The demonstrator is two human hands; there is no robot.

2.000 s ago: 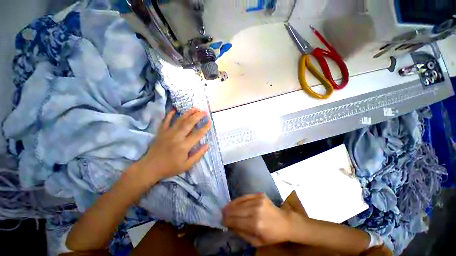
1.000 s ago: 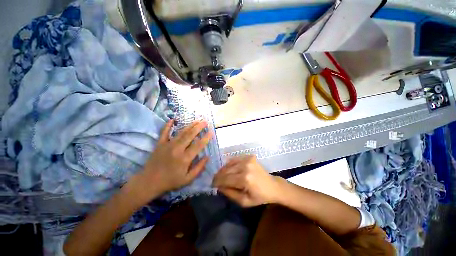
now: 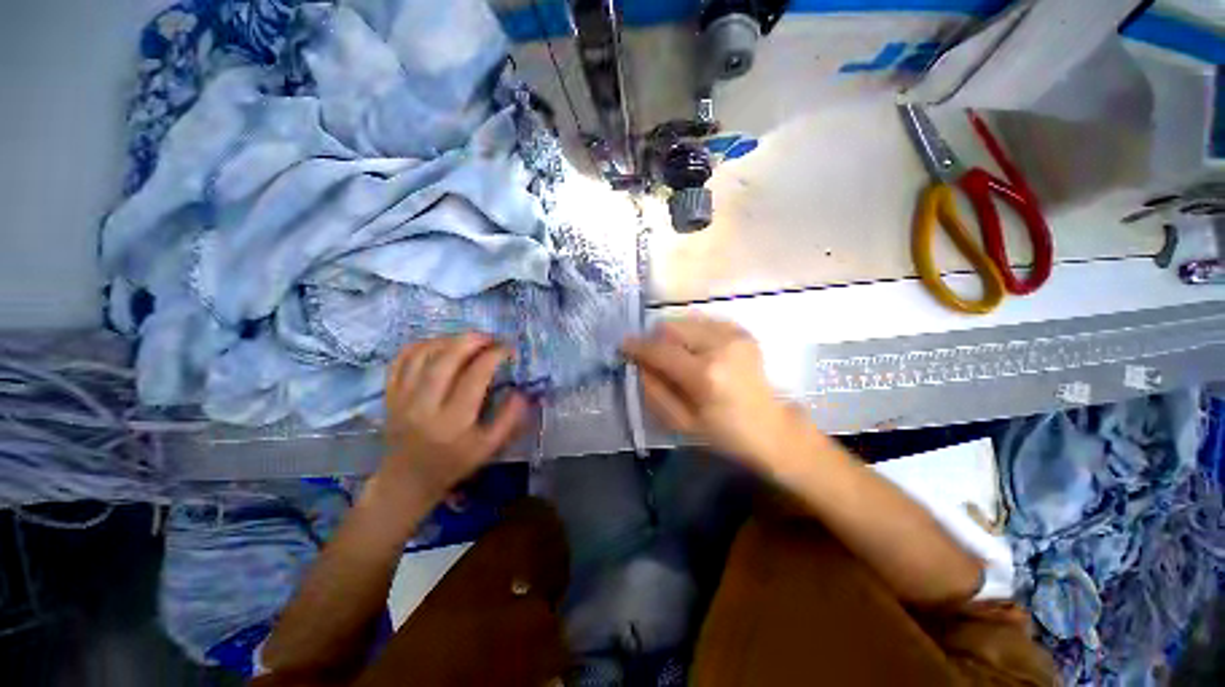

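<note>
The pale blue garment (image 3: 390, 201) lies heaped left of the needle. Its ribbed shirred band (image 3: 578, 315) runs from under the presser foot (image 3: 634, 181) toward the table's front edge. My left hand (image 3: 450, 403) rests on the band's lower left edge with fingers bent; whether it grips cloth is unclear. My right hand (image 3: 705, 383) pinches the band's right edge near a thin pale strip (image 3: 634, 409). The strip hangs over the table edge, and another pale strand hangs near my left hand. The fingertips are slightly blurred.
Scissors (image 3: 978, 228) with yellow and red handles lie on the machine bed beside a red stick. The ruler strip (image 3: 940, 360) runs along the front edge. Pale strands (image 3: 81, 416) lie far left. A crumpled blue heap (image 3: 1075, 497) and white card (image 3: 940, 483) are lower right.
The view has shifted, so the machine and scissors appear farther right. The band's free lower edge is nearer the needle, with both hands closer to it. Loose strips now show hanging over the table edge.
</note>
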